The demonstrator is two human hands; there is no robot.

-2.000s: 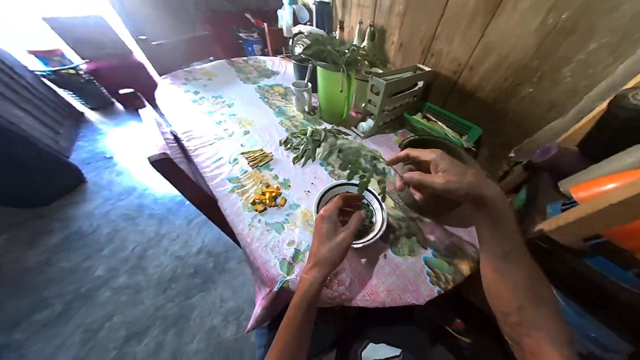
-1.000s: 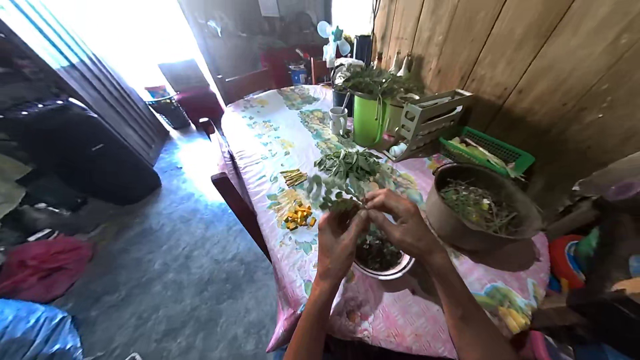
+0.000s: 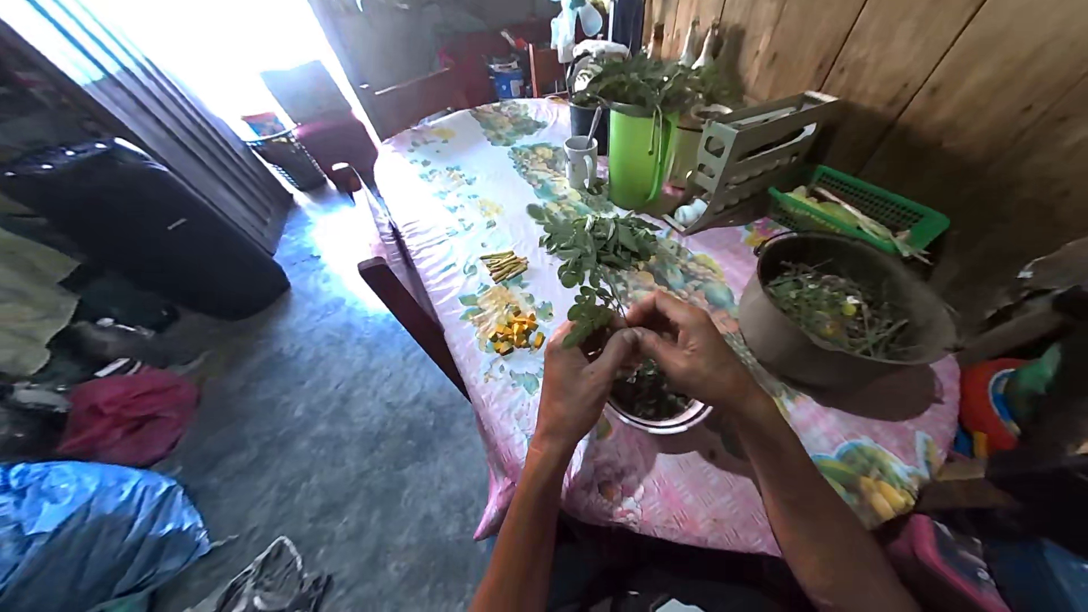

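Observation:
Both my hands meet above a white bowl (image 3: pixel 661 422) with a dark rim line that holds dark green leaves. Between my fingertips is a leafy green sprig (image 3: pixel 592 310), its stem pinched by my left hand (image 3: pixel 578 382) and my right hand (image 3: pixel 693 348). Just beyond lies a pile of leafy stems (image 3: pixel 608 242). Left of my hands are chopped yellow-orange pieces (image 3: pixel 514 331) and a small bundle of cut green stalks (image 3: pixel 504 266). To the right stands a large metal pot (image 3: pixel 799 348) holding stems and plant scraps.
On the floral tablecloth (image 3: pixel 442 212) stand a white mug (image 3: pixel 580 161) with a utensil, a green pitcher (image 3: pixel 633 161) holding leafy greens, a grey slatted crate (image 3: pixel 756 153) and a green plastic basket (image 3: pixel 918 225). A wooden chair (image 3: pixel 412 327) is against the table's left side.
The view has swung, bringing the large pot fully into sight. My hands, apart over the bowl two seconds ago, have come together at the sprig's stem.

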